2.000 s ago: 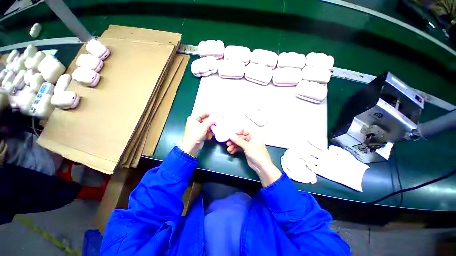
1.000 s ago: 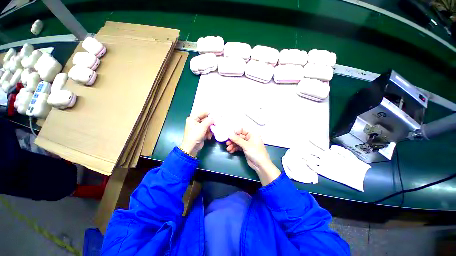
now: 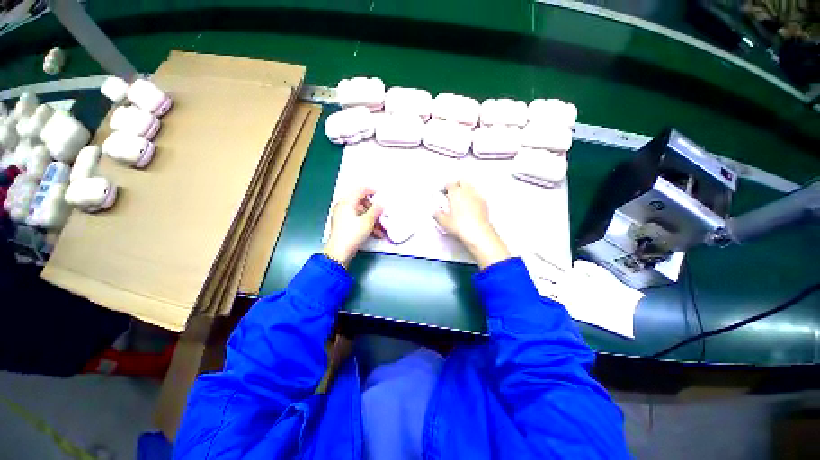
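Observation:
My left hand [image 3: 352, 225] holds a small white unit with a pink edge [image 3: 396, 226] by its left side, low over the front of the white mat [image 3: 414, 175]. My right hand [image 3: 466, 216] is apart from that unit, with bent fingers low over the mat. It covers the spot of a thin outlined white piece; whether it grips that piece cannot be told. White-and-pink units [image 3: 447, 138] stand in two rows along the mat's back edge, with one more unit [image 3: 539, 166] in front at the right end.
Stacked cardboard sheets [image 3: 180, 180] lie left of the mat, bearing several units [image 3: 129, 148]. A crowded white pile [image 3: 63, 135] is at far left. A thin white cloth or paper [image 3: 598, 296] lies at front right. A metal-fronted box [image 3: 665, 216] with a dark cable stands right.
My right hand has left the held unit and moved right and forward over the mat. My left hand still holds the unit. The view has shifted slightly, and my right sleeve covers part of the white sheet area.

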